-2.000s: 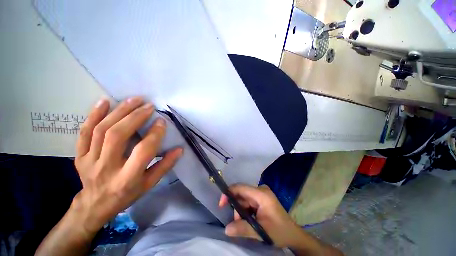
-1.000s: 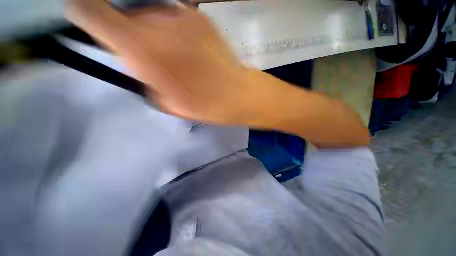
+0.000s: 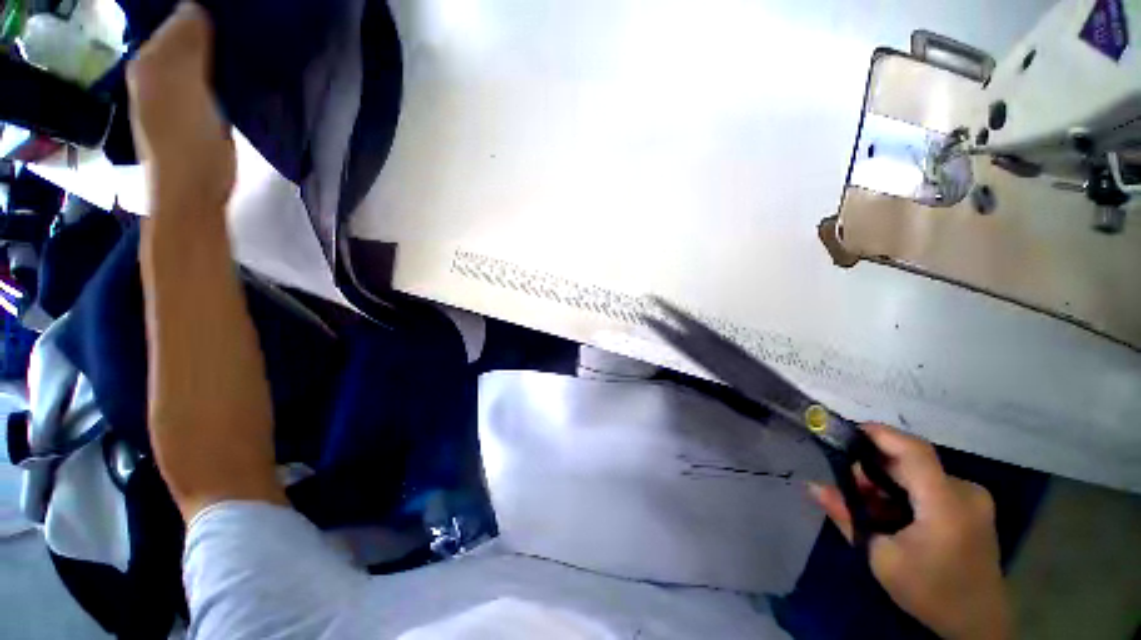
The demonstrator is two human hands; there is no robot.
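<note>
My right hand (image 3: 938, 531) holds the long black tailor's shears (image 3: 738, 365) by the handles. Their brass-gold pivot shows, and the blades point up-left over the table's front edge. A pale garment panel (image 3: 588, 481) lies over my lap, with thin dark pocket opening lines (image 3: 738, 470) near its right part. My left hand (image 3: 175, 50) reaches to the far left, at navy cloth (image 3: 269, 75) and pale layers at the table's left side. Its fingers are partly cut off or hidden, so its grip cannot be told.
The white tabletop (image 3: 601, 163) has a printed ruler scale (image 3: 551, 288) along its front edge. The sewing machine head (image 3: 1076, 88) stands at the right over its beige bed (image 3: 988, 250). Dark and white cloth (image 3: 88, 475) hangs or lies at the lower left.
The view has swung left. The pale panel, earlier under my left hand on the table, now lies over my lap. My left hand has moved to the far-left cloth; my right hand still holds the shears.
</note>
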